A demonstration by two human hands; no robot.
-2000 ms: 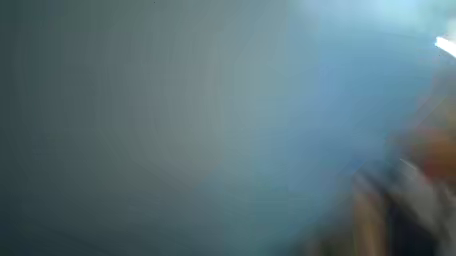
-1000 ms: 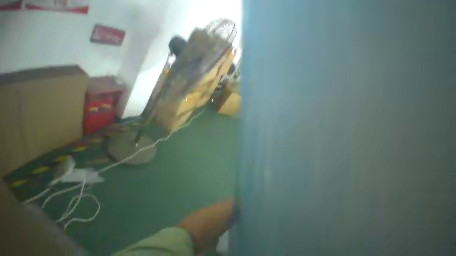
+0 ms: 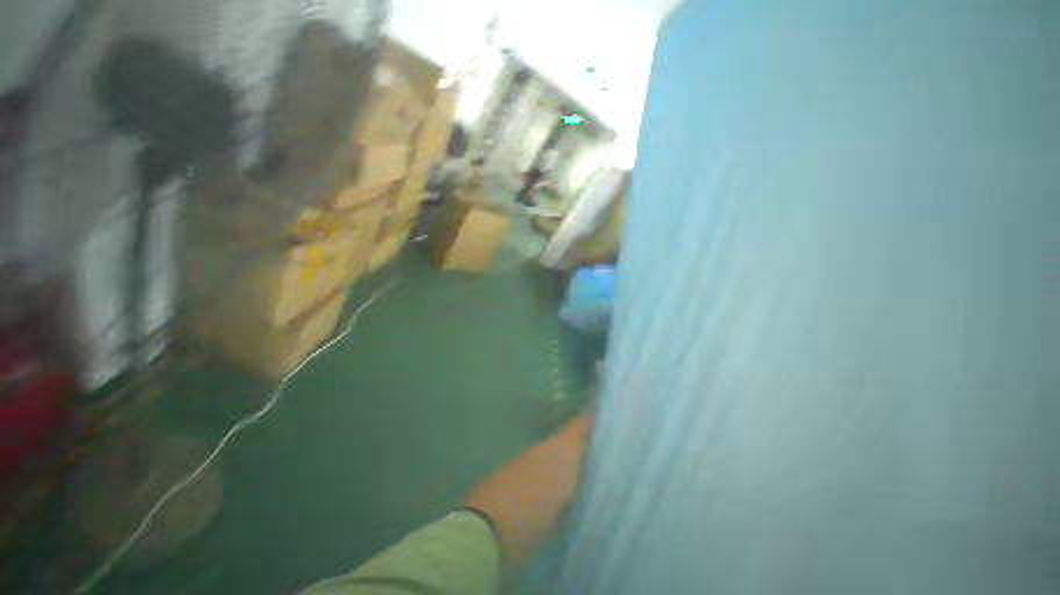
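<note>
A very large pale blue plastic bag [image 3: 837,302] fills the right half of the view, upright and close to the camera, with wrinkles along its left side. My left forearm, in a light green sleeve, reaches up from the bottom edge. My left hand [image 3: 575,436] is at the bag's left side and holds it; the fingers are blurred and hidden by the bag. My right hand is not in view. The bag's contents cannot be made out.
Stacked brown cartons [image 3: 331,267] stand on the left, another carton [image 3: 474,236] further ahead. A white cord [image 3: 250,421] runs along the green floor [image 3: 384,395] past a blurred dark standing fan [image 3: 163,93]. A blue item [image 3: 589,298] shows beside the bag.
The bag's left edge has shifted right, showing more of the room. The fan and cartons appear nearer and further left. My left forearm remains against the bag.
</note>
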